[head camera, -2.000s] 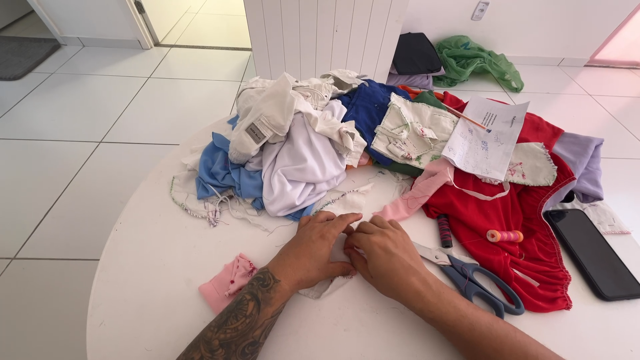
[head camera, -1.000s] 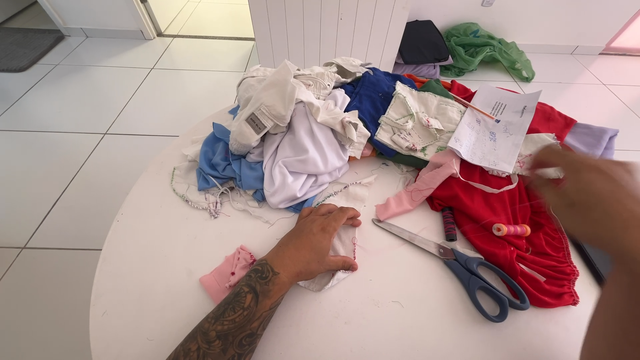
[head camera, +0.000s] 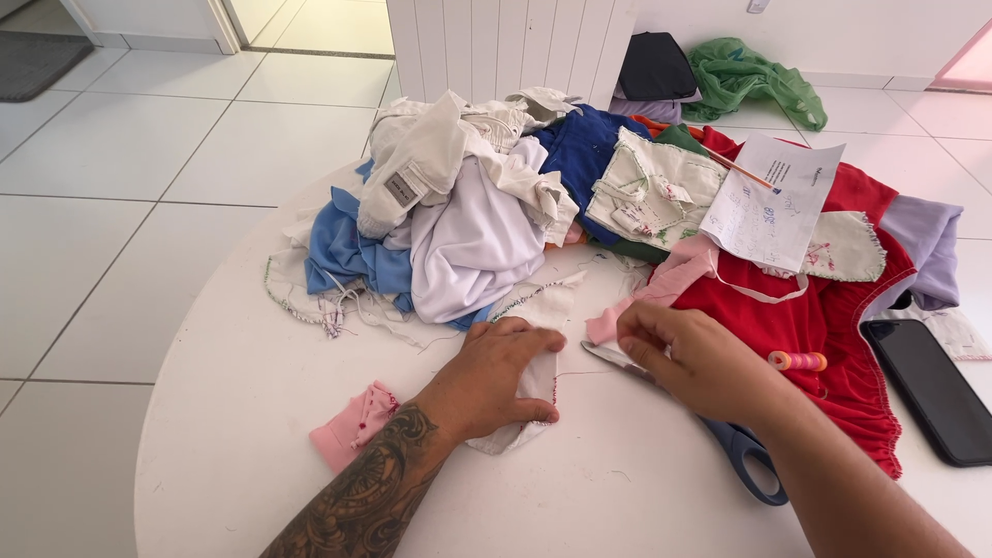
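Observation:
My left hand (head camera: 492, 387) lies on a piece of white fabric (head camera: 535, 380) with red stitches along its right edge, thumb and fingers spread over it on the table. My right hand (head camera: 686, 360) is raised to the right, thumb and fingertips closed together above the fabric shears (head camera: 748, 457), whose blades it partly covers. A thin thread (head camera: 581, 373) runs from the white fabric toward the right hand; a needle cannot be made out. A pink stitched scrap (head camera: 353, 426) lies left of my left forearm. Near my right fingertips is a pink fabric strip (head camera: 655, 291).
A heap of white (head camera: 480, 240), light blue (head camera: 349, 248) and dark blue cloth (head camera: 585, 155) spans the table's back. At the right lie red cloth (head camera: 837, 333), a pink-orange thread spool (head camera: 798, 361), a written paper (head camera: 775, 201) with a pencil (head camera: 736, 167), and a black smartphone (head camera: 930, 387).
My right hand was at the white fabric beside my left, then swung far out to the right, and is now back over the shears. My left hand has stayed on the fabric.

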